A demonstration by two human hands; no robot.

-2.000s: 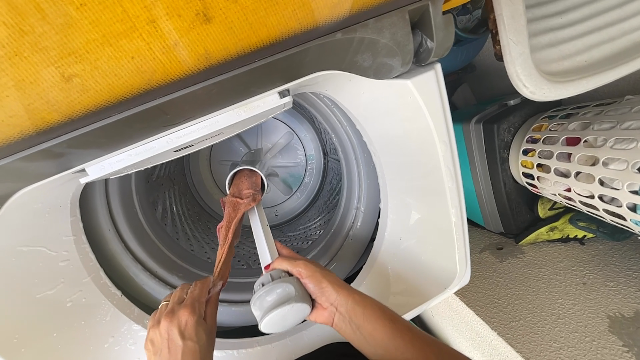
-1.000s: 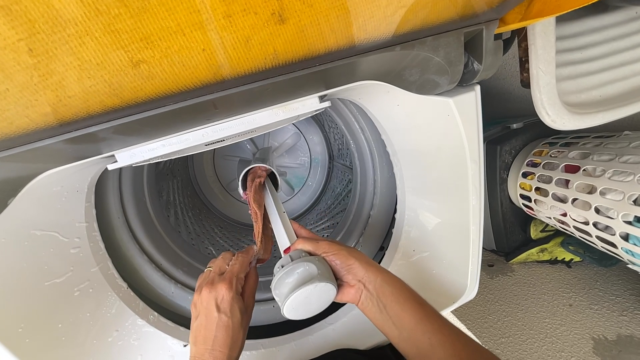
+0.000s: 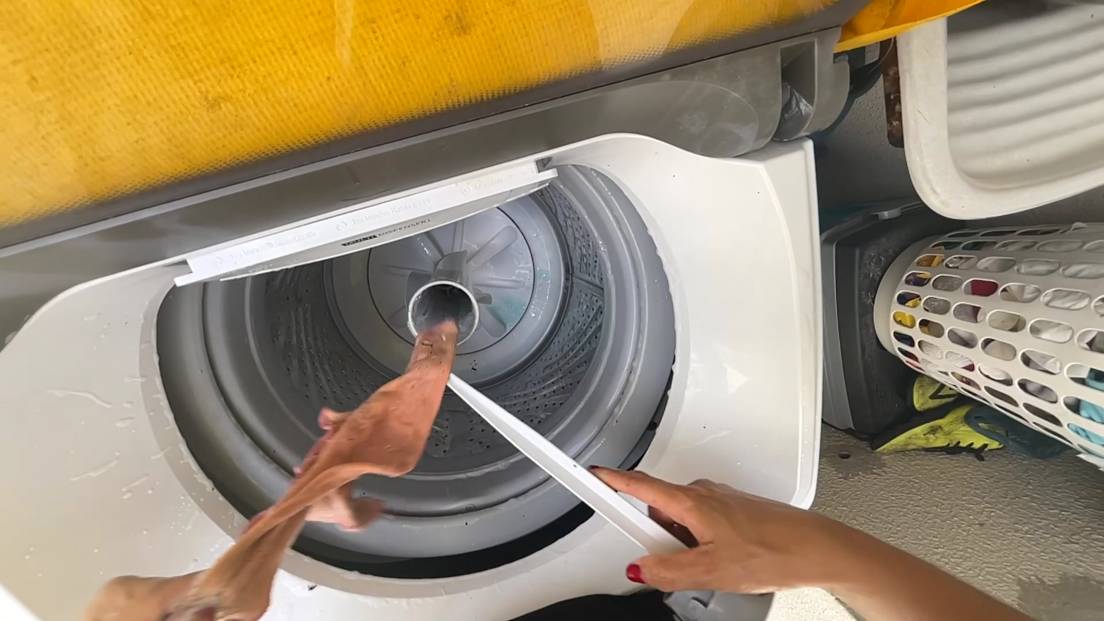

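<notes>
A top-load washing machine tub (image 3: pixel 638 345) lies open in front of me, with a round agitator post opening (image 3: pixel 443 312) at its middle. From that opening a stretched brown cloth (image 3: pixel 388 423) runs down to my left hand (image 3: pixel 164 595), which grips its lower end at the bottom left, blurred. My right hand (image 3: pixel 733 535), at the lower right, holds a long white plastic stick (image 3: pixel 561 461); its far tip is beside the cloth. A grey cap-like part (image 3: pixel 720 604) shows below my right hand, partly cut off by the frame.
A white dispenser panel (image 3: pixel 371 220) spans the tub's back edge, below the grey-rimmed yellow lid (image 3: pixel 345 78). At the right stand a perforated white laundry basket (image 3: pixel 1009 319) with clothes, a ribbed white basin (image 3: pixel 1018 103), a dark container (image 3: pixel 862 319) and a yellow shoe (image 3: pixel 940 427).
My left hand has moved down and left, stretching the cloth out from the agitator opening. My right hand has moved down and right with the stick, whose tip has come away from the opening.
</notes>
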